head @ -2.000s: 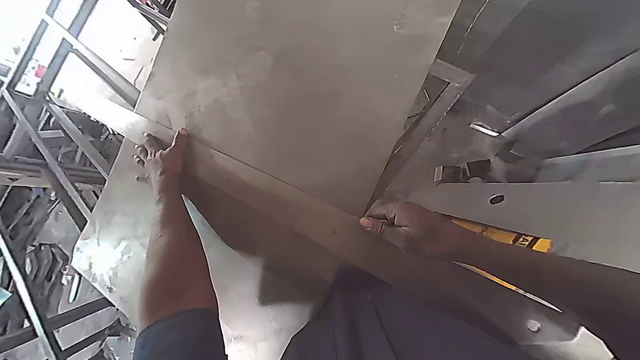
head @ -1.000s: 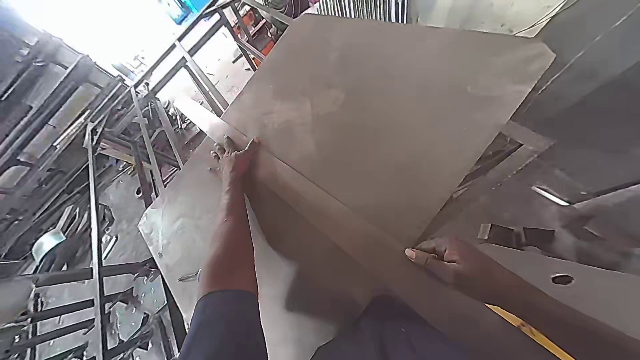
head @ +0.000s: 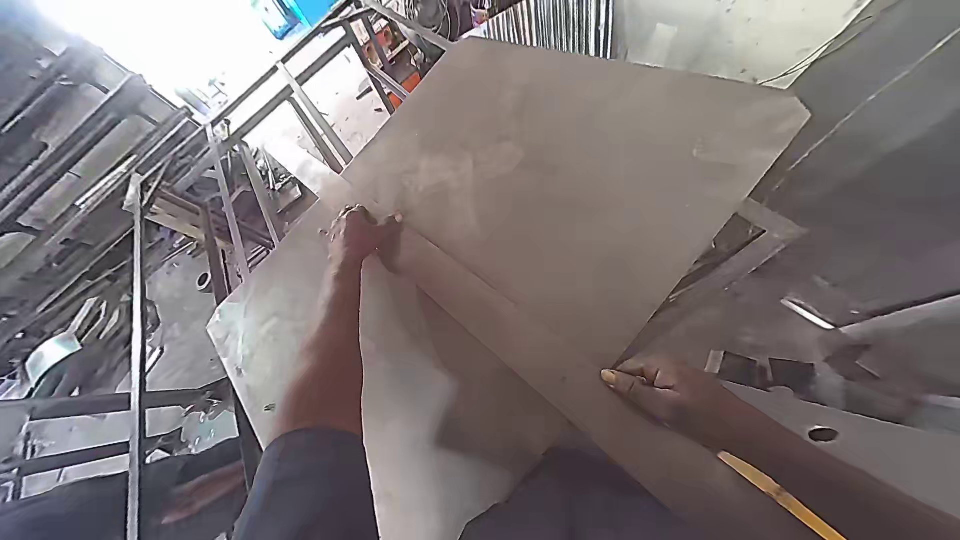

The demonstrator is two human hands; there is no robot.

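A large flat metal sheet (head: 570,172) with cut corners lies in front of me. A long flat metal strip (head: 480,300) runs diagonally across it, past both of its edges. Spread over the strip's upper part, my left hand (head: 361,234) rests with its fingers on the strip and thumb toward its far edge. My right hand (head: 652,386) pinches the strip's edge where it meets the sheet's right edge; whether a small tool is between the fingers cannot be told. A yellow object (head: 780,495), partly hidden, shows beneath my right forearm.
Metal frames (head: 137,337) and piled bars (head: 67,187) stand at the left. Under the sheet's right side a frame corner (head: 765,232) sticks out. A plate with a round hole (head: 862,442) lies at the lower right. At the lower left, another person's arm (head: 206,491) shows.
The view has swung, showing more of the sheet's far end and the left side. Both hands have stayed at about the same places on the strip.
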